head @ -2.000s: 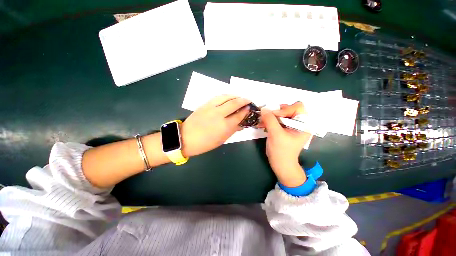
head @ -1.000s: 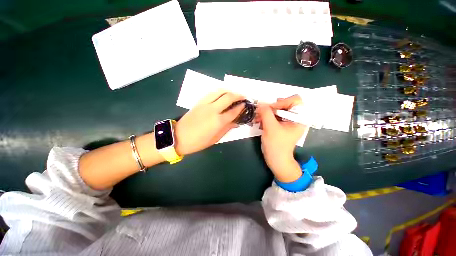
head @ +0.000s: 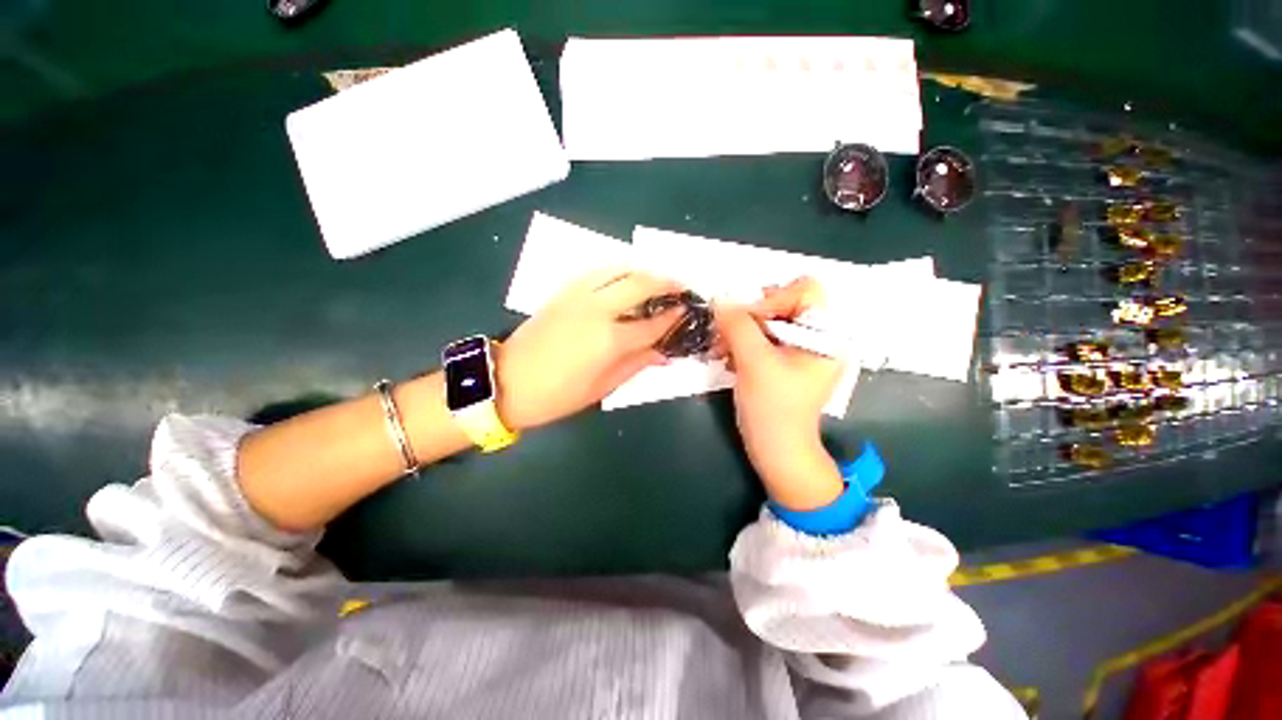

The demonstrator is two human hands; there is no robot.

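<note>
My left hand [head: 577, 345] holds a black, shiny round housing [head: 690, 326] between thumb and fingers, above white sheets [head: 886, 303]. My right hand [head: 780, 373] grips pale, pen-like tweezers [head: 808, 336], which point left toward the housing. The right fingertips are at the housing's right edge. The tweezer tip and any small piece at it are hidden or too small to tell.
Two round housings [head: 855, 177] [head: 943, 180] stand beyond the sheets. A clear ridged tray [head: 1033, 281] with gold parts is at right. A long white sheet [head: 738, 99] and a white rounded card [head: 429, 145] lie at the back.
The whole view has shifted slightly, and more of the far bench shows. Both hands stay at the housing; the left hand has tilted it a little since the oldest frame.
</note>
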